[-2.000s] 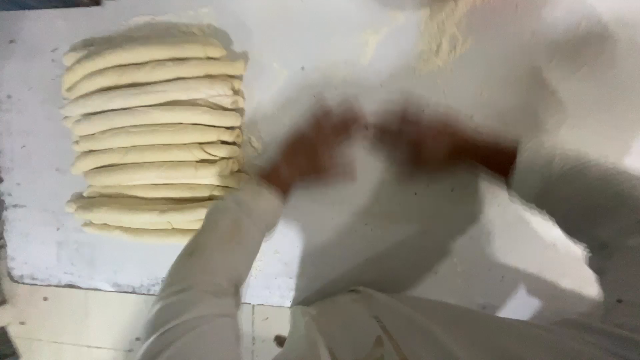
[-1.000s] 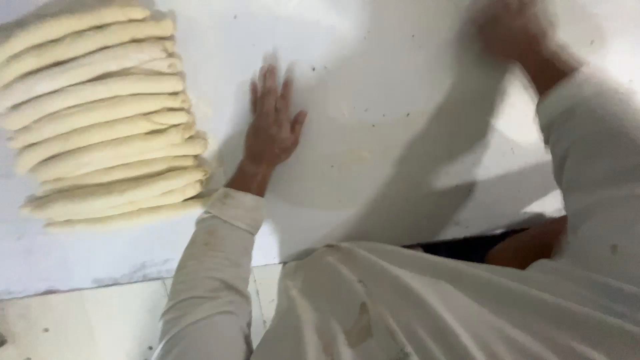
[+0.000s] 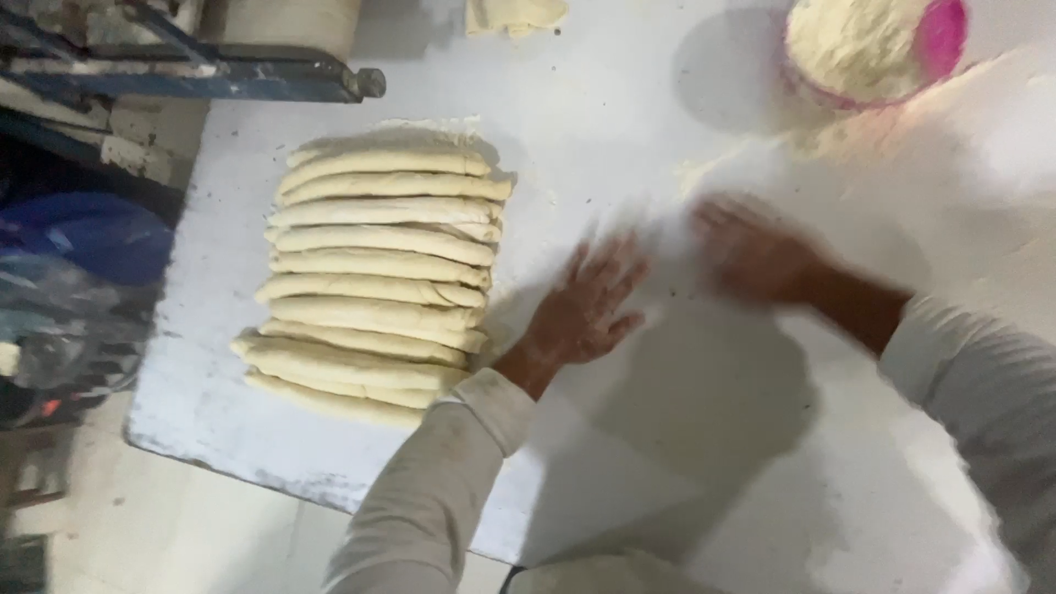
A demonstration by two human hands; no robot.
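Observation:
Several long dough ropes [image 3: 379,264] lie side by side in a stack of rows on the white tabletop [image 3: 239,445]. Just right of them my left hand [image 3: 586,305] is spread over the table, palm down, fingers apart, holding nothing. My right hand [image 3: 755,252] is farther right and a little higher in the view, blurred by motion; whether its fingers are apart cannot be told, and no object shows in it. Between the two hands is a narrow gap of tabletop. Both forearms are in light sleeves dusted or stained in places.
A pink bowl of flour [image 3: 862,49] stands at the upper right, with loose flour beside it. A piece of dough [image 3: 516,15] lies at the top edge. A blue metal machine frame [image 3: 247,78] reaches over the table's upper left corner. A blue plastic item [image 3: 87,235] is beyond the left edge.
My right hand has come from the upper right back towards my left hand, which remains spread by the dough ropes. The view has shifted, now showing the machine frame and flour bowl.

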